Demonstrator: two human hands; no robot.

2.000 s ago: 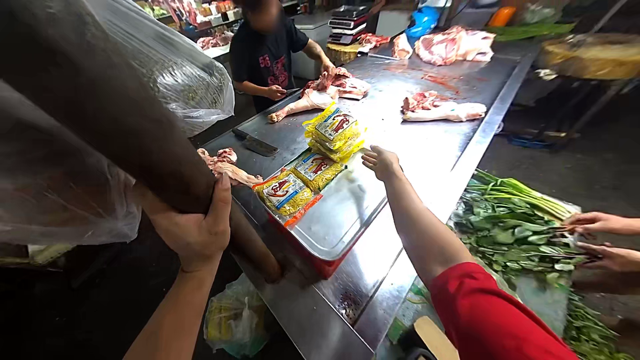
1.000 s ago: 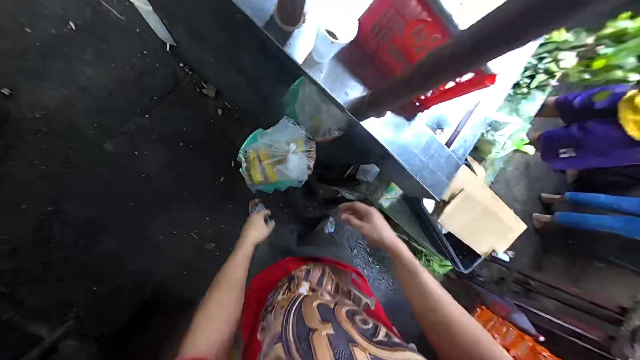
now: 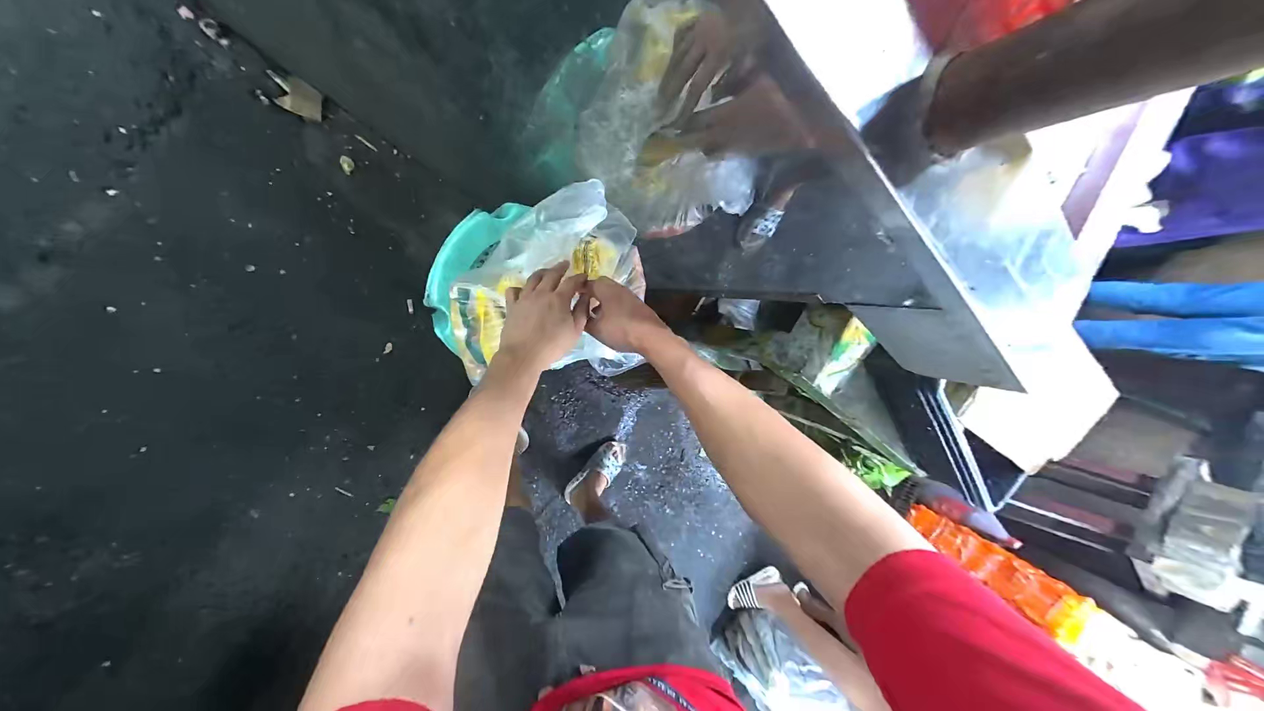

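A clear plastic bag (image 3: 563, 212) with yellow packets (image 3: 482, 321) in it lies against a teal plastic bag (image 3: 456, 252) beside the metal stall. Both my hands are on the clear bag. My left hand (image 3: 541, 314) rests over its near part with the fingers bent. Touching it, my right hand (image 3: 620, 314) is at the bag's right part, just below another yellow packet (image 3: 590, 257). Their fingertips meet near the bag's middle; whether either one grips the plastic is hidden.
The stall's steel side panel (image 3: 790, 237) rises at the right of the bag and mirrors it. A brown pole (image 3: 1066, 69) crosses the upper right. Cardboard (image 3: 1047, 410), leaves and an orange package (image 3: 1002, 568) lie lower right. Another person's foot (image 3: 780, 592) is near my feet.
My hands have moved from apart, short of the bags, onto the clear bag and together. Two seconds ago my left hand was on the pole and my right reached over the table; the view has swung downward.
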